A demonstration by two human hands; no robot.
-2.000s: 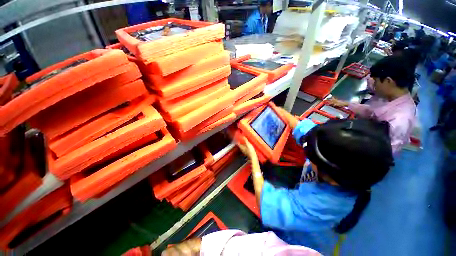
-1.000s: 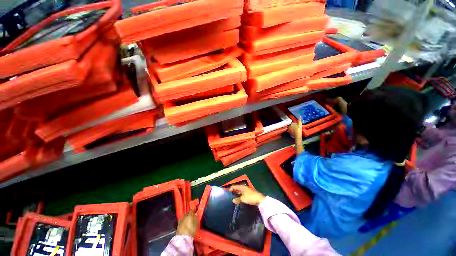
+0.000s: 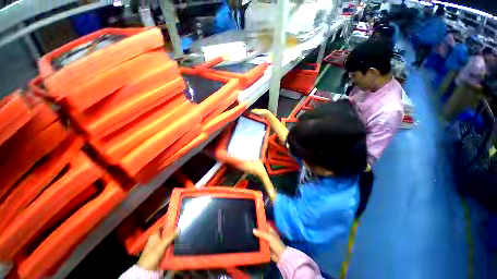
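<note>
A tablet (image 3: 218, 226) with a glossy dark screen and a pale lamp glare at its upper left lies in an orange-red foam tray (image 3: 218, 261). The tray is raised in front of me at the bottom centre. My left hand (image 3: 155, 248) grips its left side, with the fingertips at the frame's inner edge. My right hand (image 3: 271, 241) grips its right side, with a finger over the frame. Both pink sleeves are cut off by the bottom edge.
Tall stacks of orange foam trays (image 3: 114, 103) stand on the shelf at left. A person in a blue smock (image 3: 321, 204) on the right holds a lit tablet (image 3: 248, 139) in foam. A person in pink (image 3: 381, 111) stands beyond. A pale post (image 3: 277, 60) rises from the shelf.
The tray with the dark tablet has been lifted off the work surface; both hands now hold its sides. The view has turned right. The neighbour's tablet shows white, not the blue picture.
</note>
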